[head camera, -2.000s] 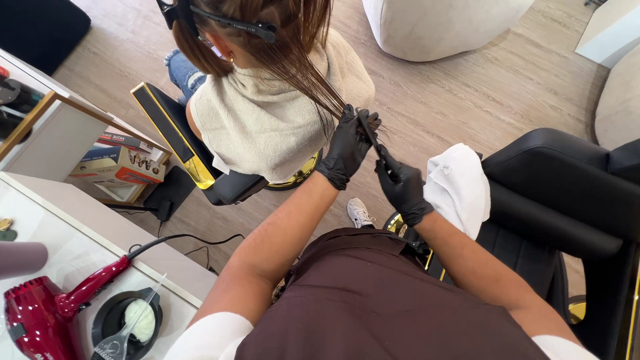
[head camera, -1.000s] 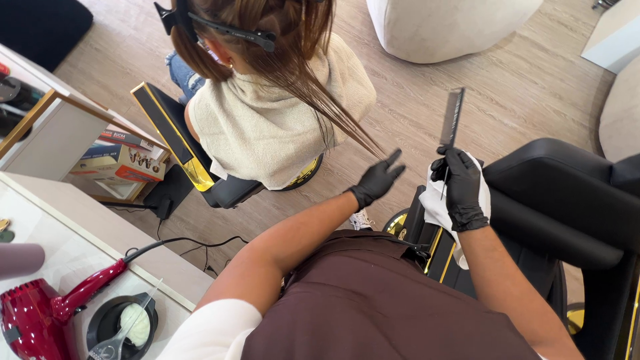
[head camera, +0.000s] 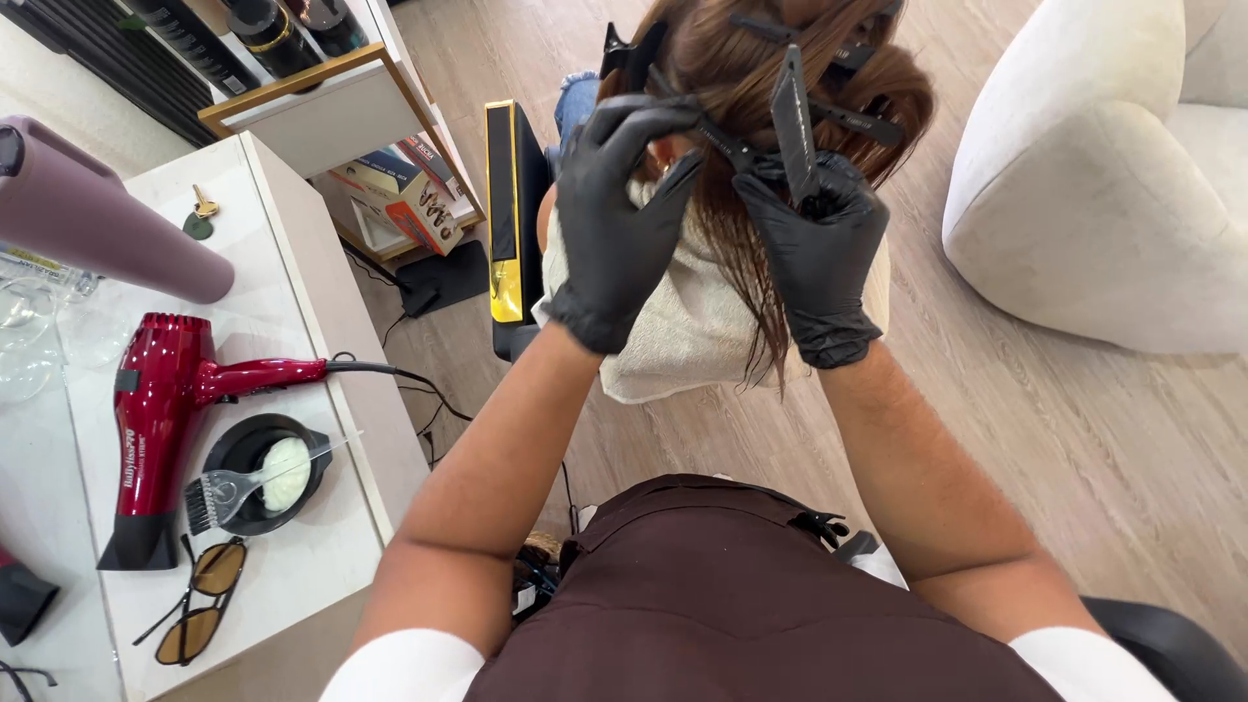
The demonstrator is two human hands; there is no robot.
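A seated person's brown hair (head camera: 760,263), sectioned with several black clips, fills the upper middle. My right hand (head camera: 819,244), in a black glove, grips a black comb (head camera: 796,127) that points up across the hair; its fingers are also at the near end of a long black hair clip (head camera: 726,144). In a matching glove, my left hand (head camera: 624,214) is at the left side of the head beside the ear, fingers bent and thumb apart. Its fingertips reach the far end of that clip; whether they grip it cannot be told. A beige towel (head camera: 673,341) covers the person's shoulders.
On the white counter (head camera: 263,604) at left lie a red hair dryer (head camera: 161,419), a black bowl (head camera: 258,439) of white cream with a tint brush (head camera: 224,492), sunglasses (head camera: 200,600) and a purple tumbler (head camera: 117,214). A beige armchair (head camera: 1082,185) stands right; a dryer cord (head camera: 419,375) hangs off the counter.
Both hands have moved from the hair ends up to the head. The comb is still in my right hand. The view has shifted left, showing more of the counter.
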